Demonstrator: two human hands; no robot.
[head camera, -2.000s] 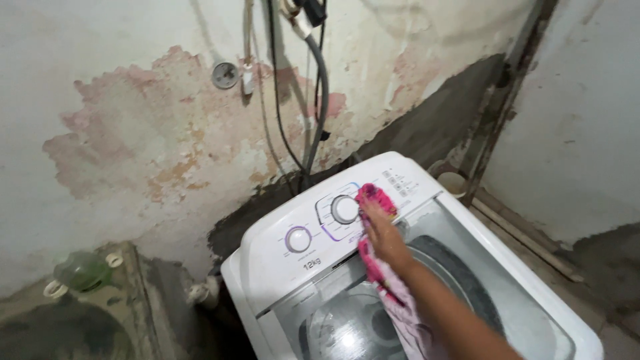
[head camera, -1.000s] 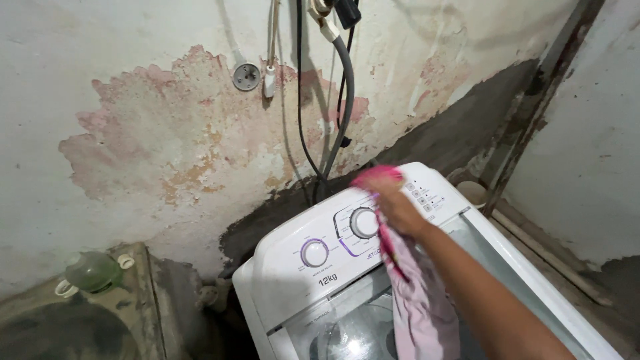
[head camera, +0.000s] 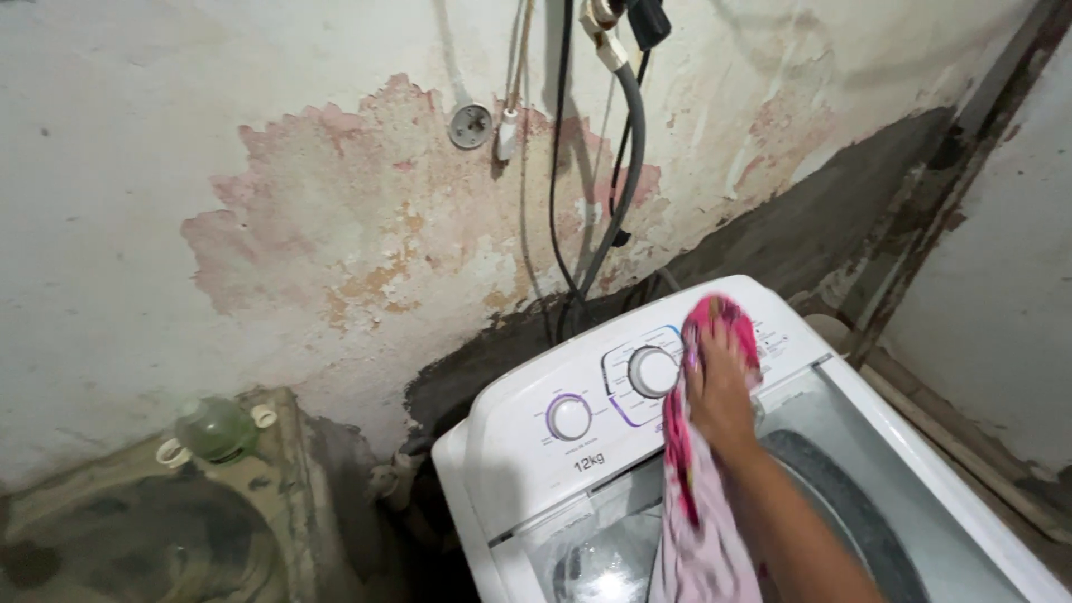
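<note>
A white top-loading washing machine (head camera: 519, 486) stands at the lower right, its see-through lid down. My right hand (head camera: 720, 394) presses a pink and white cloth (head camera: 703, 536) flat on the control panel, just right of the larger round knob (head camera: 653, 372). The cloth's bright pink end shows around my fingers, and its pale part hangs down over the lid, beside my forearm. A smaller knob (head camera: 569, 417) with a purple ring sits to the left on the panel. My left hand is not in view.
A grey hose (head camera: 634, 142) and dark cables run down the peeling wall behind the machine. A round wall outlet (head camera: 470, 126) is left of them. At the lower left, a worn sink (head camera: 293, 469) bears a greenish translucent container (head camera: 215, 429). A pipe fitting (head camera: 394, 481) lies between sink and machine.
My right hand, with the cloth, has moved from the panel's back edge down onto the panel right of the larger knob. Two seconds ago it was also beside that knob.
</note>
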